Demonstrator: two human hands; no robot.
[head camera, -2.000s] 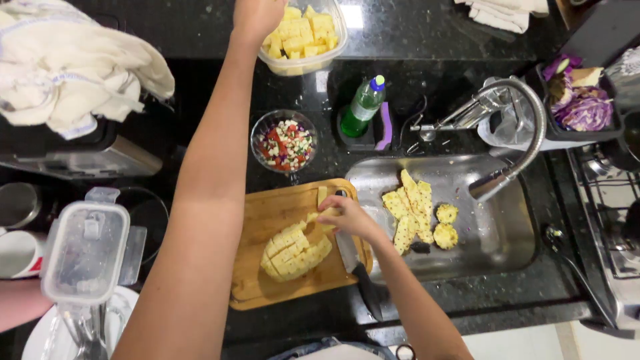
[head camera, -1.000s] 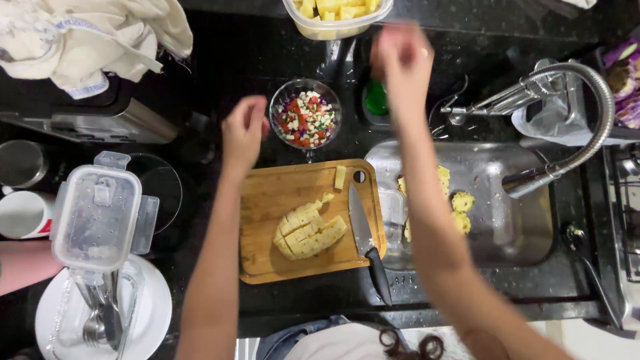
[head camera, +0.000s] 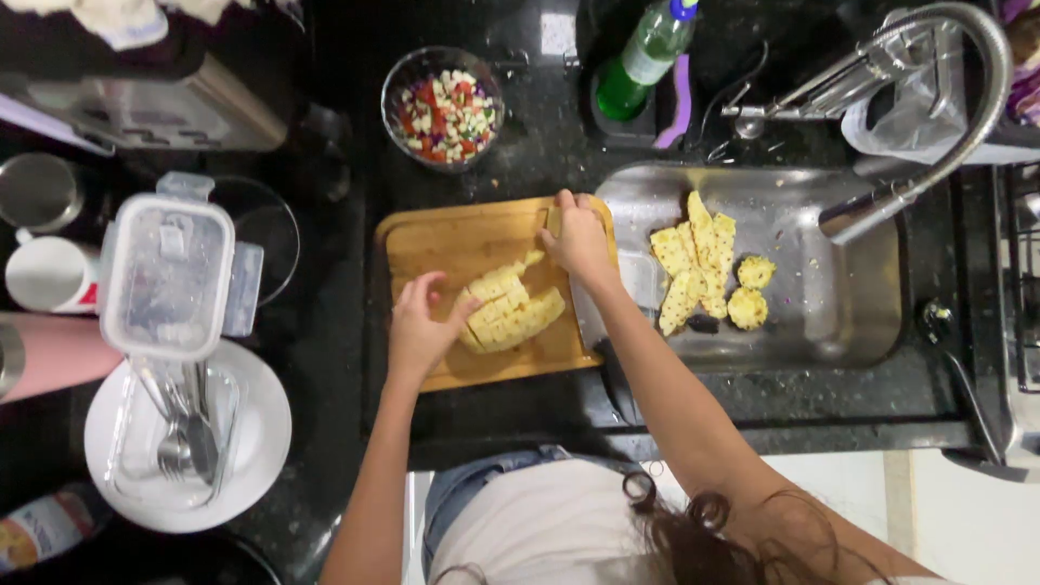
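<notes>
On a wooden cutting board (head camera: 455, 219) lies a peeled pineapple piece (head camera: 520, 317), scored into chunks. My left hand (head camera: 426, 317) rests at its left side, thumb touching the fruit, fingers apart. My right hand (head camera: 581, 240) is at the board's upper right corner, fingers around a pale strip of pineapple (head camera: 554, 219); whether it grips the strip is unclear. Below that forearm, a knife (head camera: 613, 382) is mostly hidden, its black handle past the board's edge. Pineapple peels (head camera: 695, 252) lie in the steel sink (head camera: 837, 325). A glass bowl (head camera: 443, 110) holds diced vegetables.
A green bottle (head camera: 638, 69) stands behind the sink, under a pull-down faucet (head camera: 967, 154). At left are a lidded plastic container (head camera: 166, 276), a white mug (head camera: 53, 272), a pink bottle (head camera: 57, 353) and a white plate (head camera: 268, 439) with cutlery. A black utensil (head camera: 971, 406) lies right of the sink.
Both hands have come down to the cutting board from above it, the left to the pineapple and the right to the upper right corner. The view has shifted.
</notes>
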